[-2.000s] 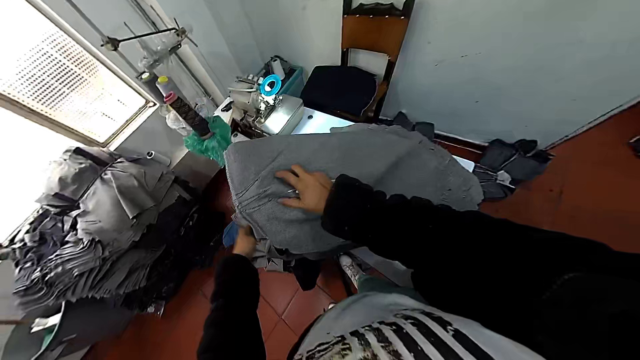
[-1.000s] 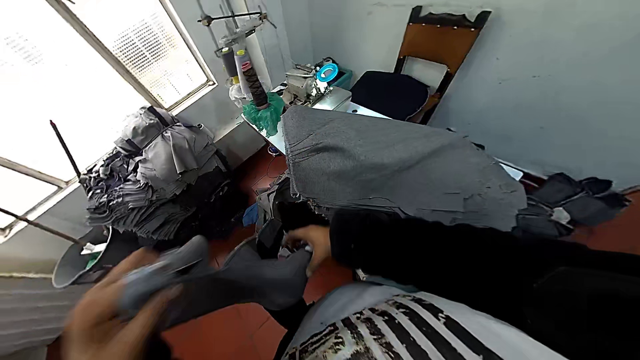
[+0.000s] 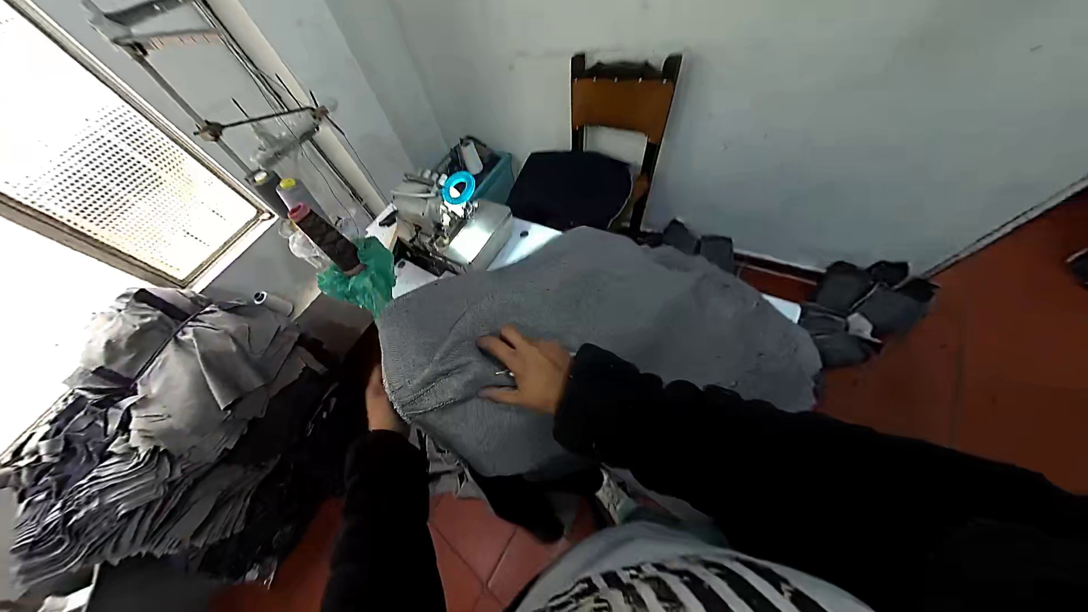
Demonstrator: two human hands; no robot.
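A large piece of grey knit fabric (image 3: 646,314) lies over the white sewing table (image 3: 523,242). My right hand (image 3: 531,371) rests on top of it with fingers spread, and puckers run through the cloth beside the fingertips. At the fabric's left edge is my left hand (image 3: 382,404), its fingers partly hidden by the cloth, so its grip is unclear. An overlock sewing machine (image 3: 442,221) with a bright blue ring stands at the back of the table, beyond the fabric.
Stacked grey fabric pieces (image 3: 170,425) fill the left side by the window. Thread cones (image 3: 323,238) and a green plastic bag (image 3: 365,276) stand left of the machine. A chair (image 3: 625,110) is against the wall; dark fabric bundles (image 3: 884,302) lie at right.
My left hand has moved from the lower left, where it was blurred beside a dangling grey piece, to the large fabric's left edge. My right hand has moved from below the fabric onto its top.
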